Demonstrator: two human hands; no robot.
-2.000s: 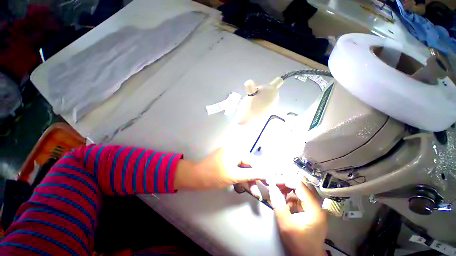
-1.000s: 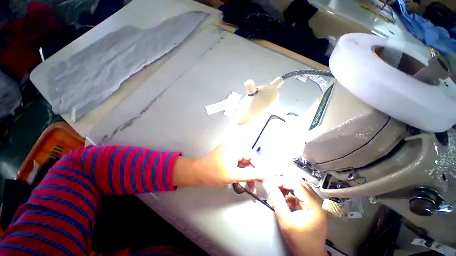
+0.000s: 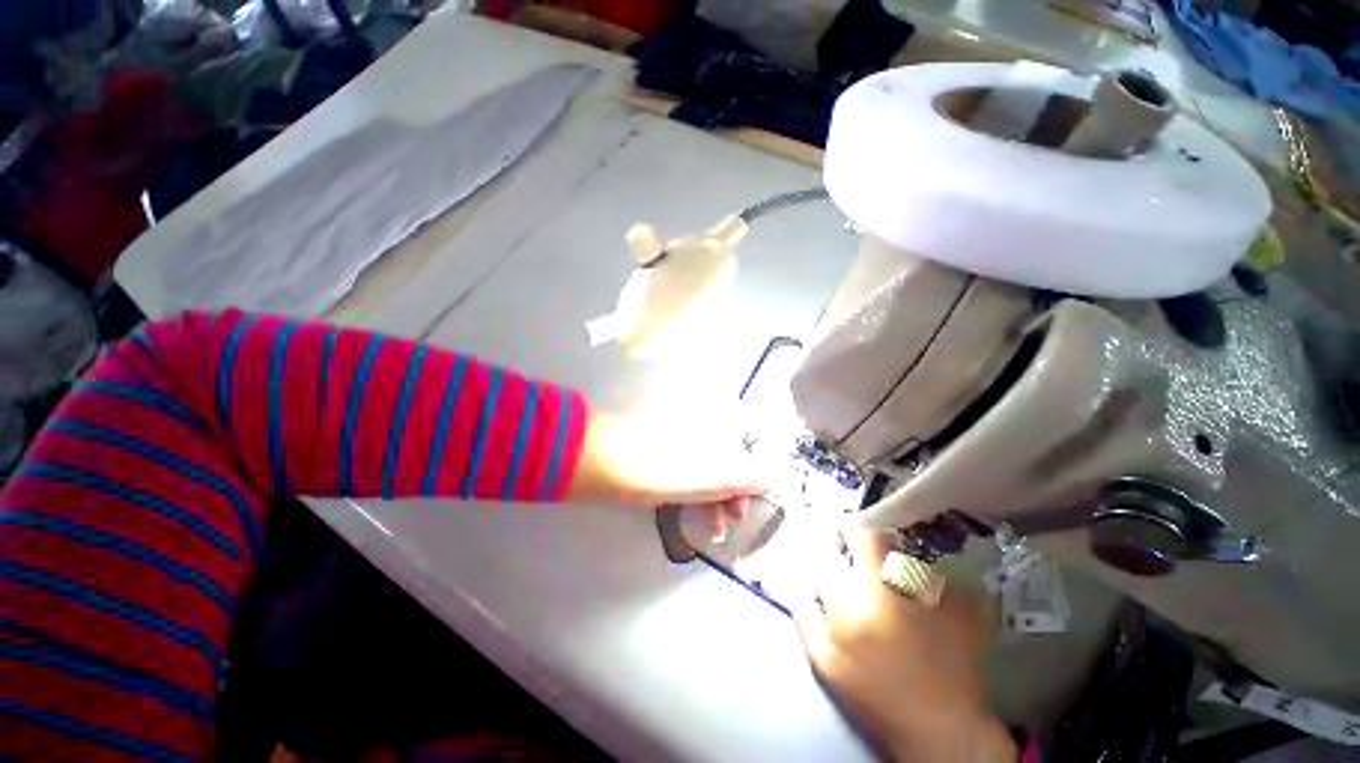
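The beige-grey sewing machine head (image 3: pixel 1029 395) stands at the right. Its small metal presser foot and needle area (image 3: pixel 829 462) is partly lost in glare. My left hand (image 3: pixel 671 465) lies flat on the machine bed, left of the needle, its fingertips washed out by the light. My right hand (image 3: pixel 880 626) is just below the needle, its fingertips also in glare. A workpiece between them cannot be made out. The cream sewing lamp (image 3: pixel 679 286) shines behind the needle. A ribbed cream piece (image 3: pixel 911 577) is beside my right hand.
A thick white roll (image 3: pixel 1044 201) sits on the machine head. A grey cut panel (image 3: pixel 373 201) lies on the table at far left. Dark fabric (image 3: pixel 731 67) is heaped behind. A tape measure (image 3: pixel 1290 707) runs along the lower right. A clear printed packet (image 3: pixel 1026 584) is right of the needle.
The view has shifted, so the machine head and roll appear further left. My left hand has flattened beside the needle, and my right hand has come closer under the machine head.
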